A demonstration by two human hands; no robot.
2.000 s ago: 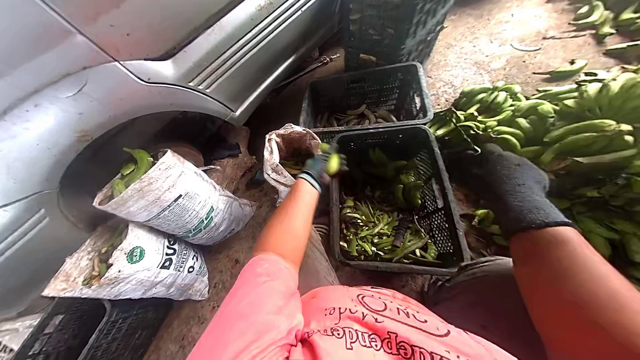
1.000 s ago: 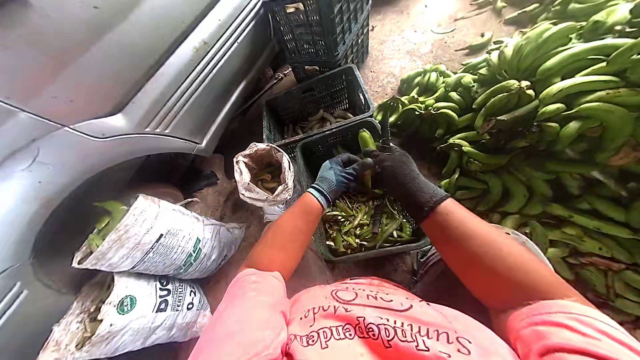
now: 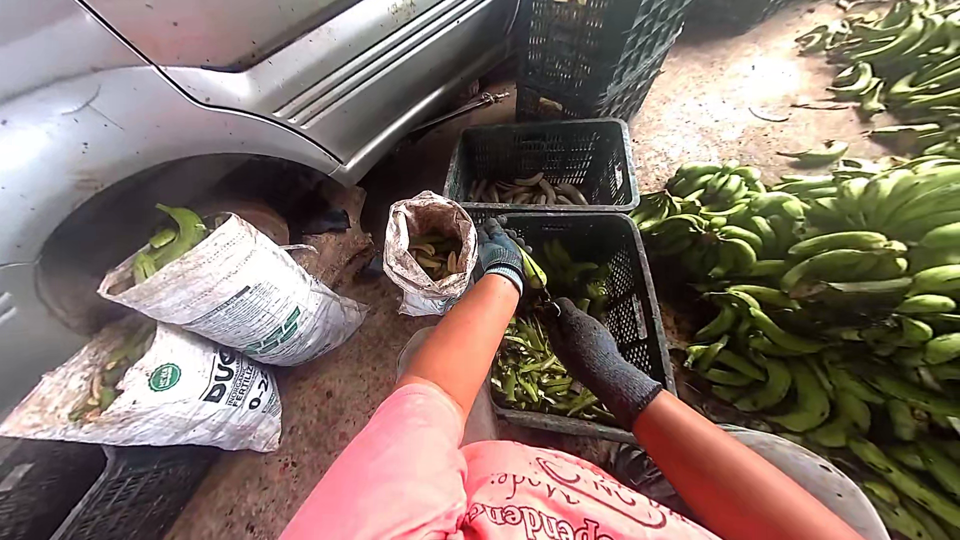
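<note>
My left hand (image 3: 501, 249), in a blue-grey glove, holds a green banana or plantain (image 3: 533, 270) over the front black plastic crate (image 3: 651, 300). My right hand (image 3: 589, 349), in a dark grey glove, is closed around a small tool, probably a knife, whose metal shows at the fruit's lower end. Green peel strips (image 3: 540, 371) lie in the near part of that crate, with darker green pieces farther back. An upright white woven sack (image 3: 400, 259) holding peels stands just left of my left hand. Peeled fruit (image 3: 529, 190) lies in the rear crate (image 3: 628, 172).
Many green bunches (image 3: 840, 262) cover the floor at right. Two white fertilizer sacks (image 3: 247, 300) with peels lean at left, above black crates (image 3: 142, 480). A silver vehicle (image 3: 247, 97) stands along the left. Stacked black crates (image 3: 600, 52) rise at the back.
My hands were together on a green fruit a second ago; now the right has drawn down toward its lower end. Two seconds ago my right hand was at the bunches.
</note>
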